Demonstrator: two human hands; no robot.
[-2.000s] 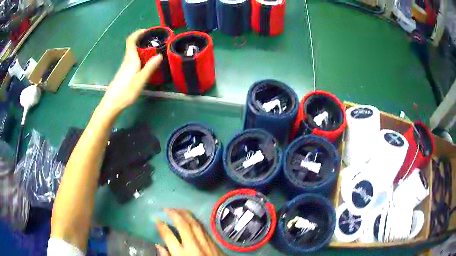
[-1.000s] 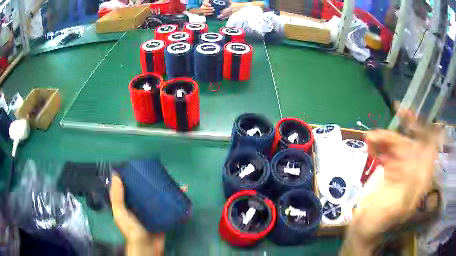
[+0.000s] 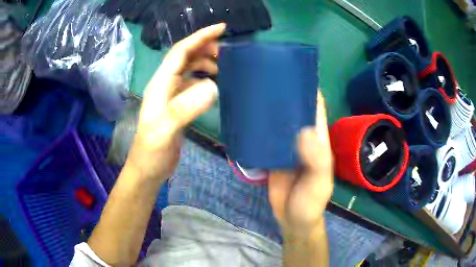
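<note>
A blue speaker housing [image 3: 269, 104] is held up in front of me, its plain mesh side towards me. My right hand [image 3: 308, 177] is shut on its lower right side. My left hand [image 3: 169, 101] is at its left edge, thumb and fingers apart; the thumb tip is close to the mesh, and contact is unclear. The housing's ends and black strip are not visible. A pile of black strips [image 3: 203, 21] lies on the bench beyond my left hand.
Blue housings [image 3: 360, 86] and a red housing [image 3: 344, 148] lie or stand at right, open ends showing white connectors. A carton [image 3: 443, 227] with white rings is far right. A clear plastic bag [image 3: 83, 47] is upper left. A purple crate [image 3: 47, 193] is low left. The bench edge runs diagonally above my lap.
The blue housing, held in my left hand a second ago, is now raised in my right hand. My right hand has come from over the carton. The view has turned down and left.
</note>
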